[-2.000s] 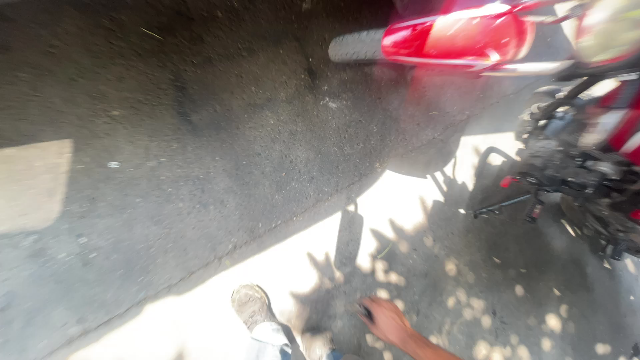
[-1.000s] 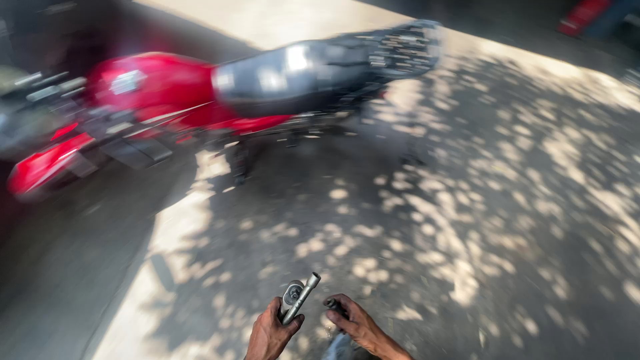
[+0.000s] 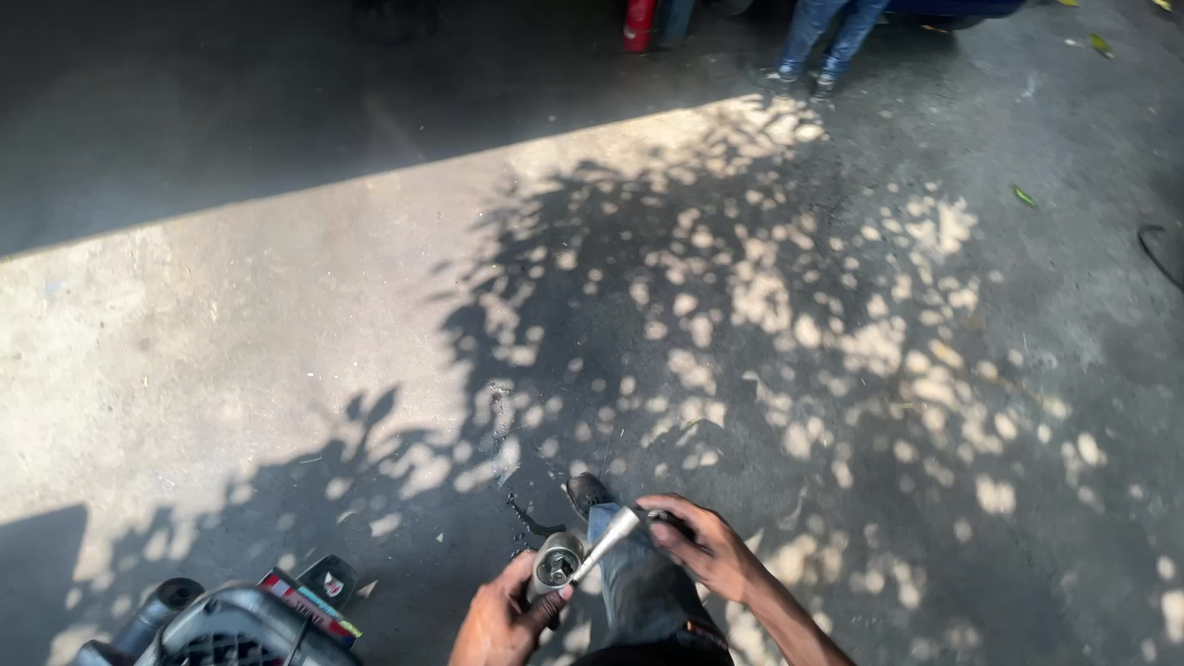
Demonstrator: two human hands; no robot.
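Note:
My left hand [image 3: 511, 606], low in the view, grips a cylindrical metal part [image 3: 558, 561] with a recessed end that faces up. Its fingers also hold a slim metal tool [image 3: 606, 544], perhaps a socket wrench, which slants up to the right. Close to that tool's upper end, my right hand [image 3: 708, 546] has its fingers curled around a small dark object [image 3: 671, 524] whose kind I cannot tell. Below the hands are my trouser leg [image 3: 643, 583] and a dark shoe [image 3: 585, 492].
At the lower left is the black rear end of a motorcycle [image 3: 236, 629] with a licence plate [image 3: 310, 606]. A person in jeans [image 3: 832, 37] stands at the top beside a red cylinder [image 3: 639, 25]. A dark cable or hose [image 3: 1156, 254] lies at the right edge.
The view has swung well away from the red motorcycle's side. Two seconds ago only one hand showed; now both are in view, close together. The metal parts remain in my left hand since one second ago.

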